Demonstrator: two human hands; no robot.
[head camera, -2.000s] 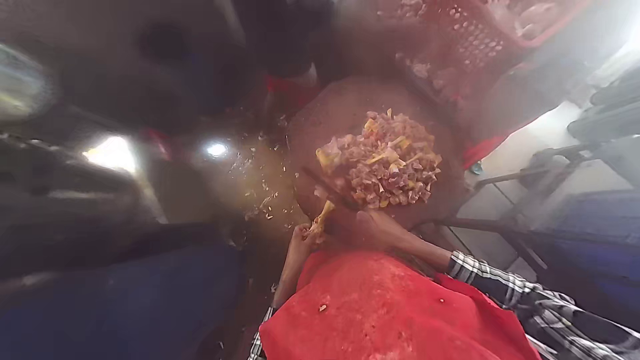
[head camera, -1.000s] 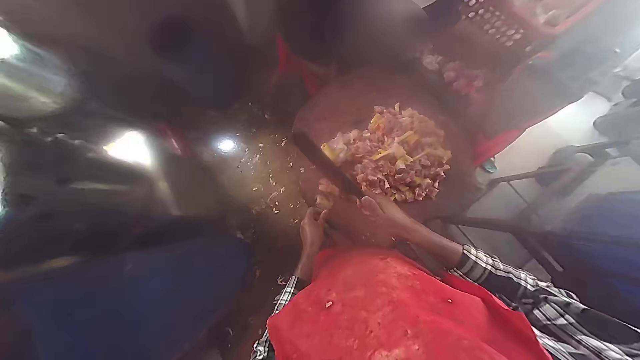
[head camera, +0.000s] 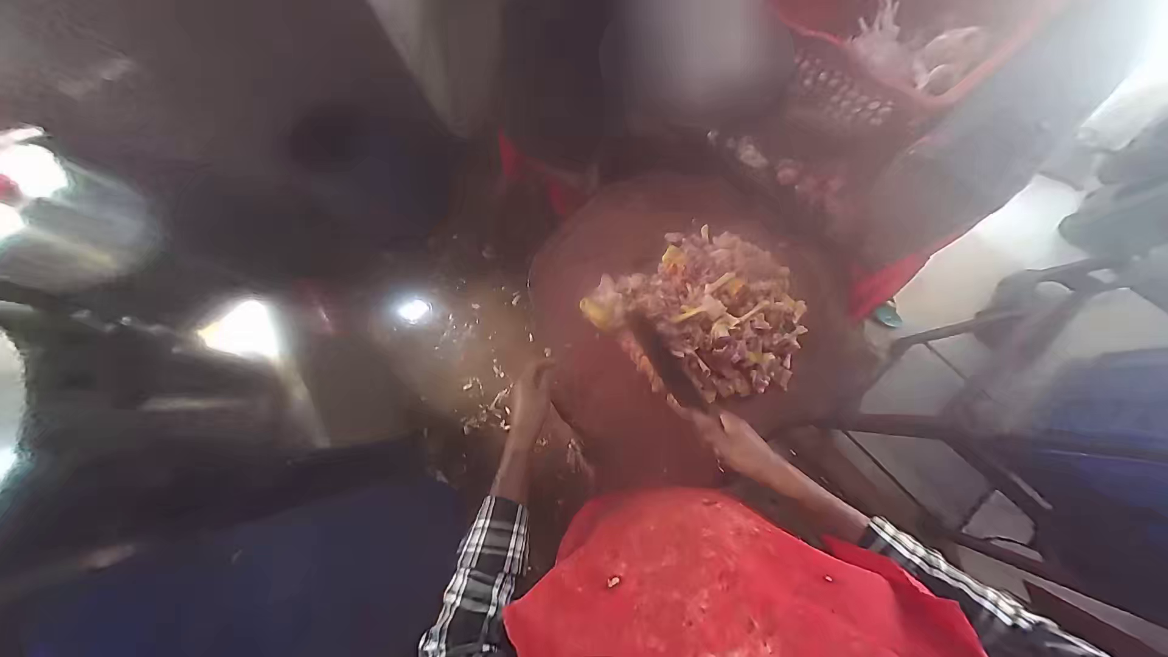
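My right hand is closed on the handle of a broad, dark-bladed knife, whose blade lies against the lower left side of a heap of chopped meat. The heap, pinkish with yellow bits, rests on a round reddish-brown chopping block. At the block's left edge is my left hand, blurred; whether its fingers hold anything is hard to see. A larger pale and yellow piece sits at the heap's left end.
Beyond the block at the upper right stands a red perforated basket with pale poultry pieces. Small scraps litter the surface left of the block. A metal frame stands at the right. A red apron covers my front.
My left hand has moved left, away from the block's near middle, where it held a yellowish piece two seconds ago. My right hand has moved right with the knife, whose blade now meets the heap.
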